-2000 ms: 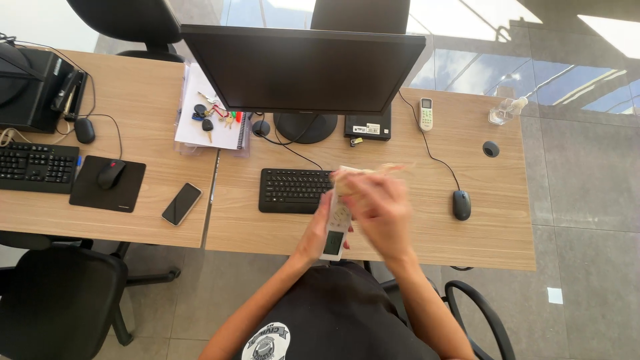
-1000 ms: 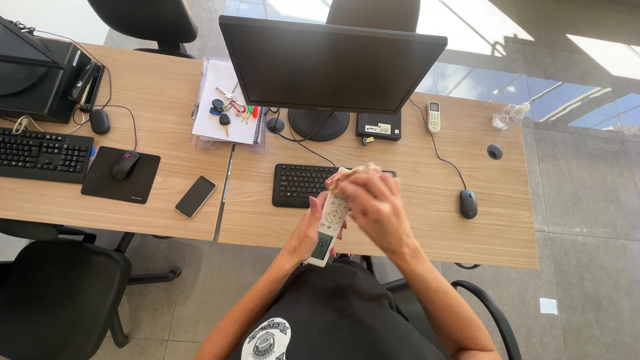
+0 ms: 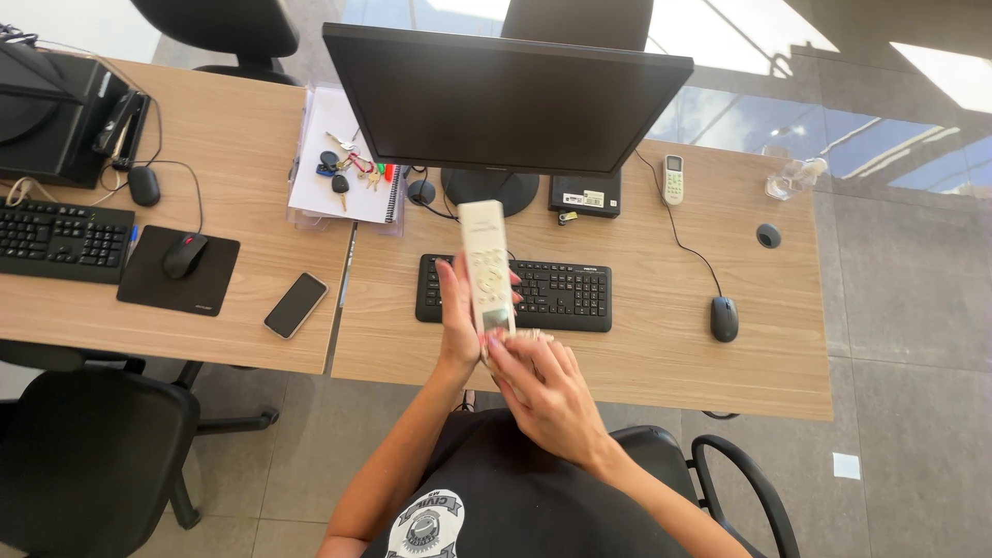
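A white remote control (image 3: 488,267) with a small display is held over the black keyboard (image 3: 562,294). My left hand (image 3: 459,314) grips it along its side, with fingertips showing at its right edge. At the display end, my right hand (image 3: 542,380) has its fingers closed on a pale crumpled cloth (image 3: 535,335), mostly hidden by the fingers, which touches that end of the remote.
Behind the keyboard stands a monitor (image 3: 504,101). A second remote (image 3: 673,180), a mouse (image 3: 724,318) and a clear bottle (image 3: 790,180) are on the right. Keys (image 3: 353,164) lie on a notebook (image 3: 329,124); a smartphone (image 3: 296,305) and mouse pad (image 3: 178,271) are at left.
My right hand has moved from the far, button end of the remote down to its near, display end. The left hand still holds the remote.
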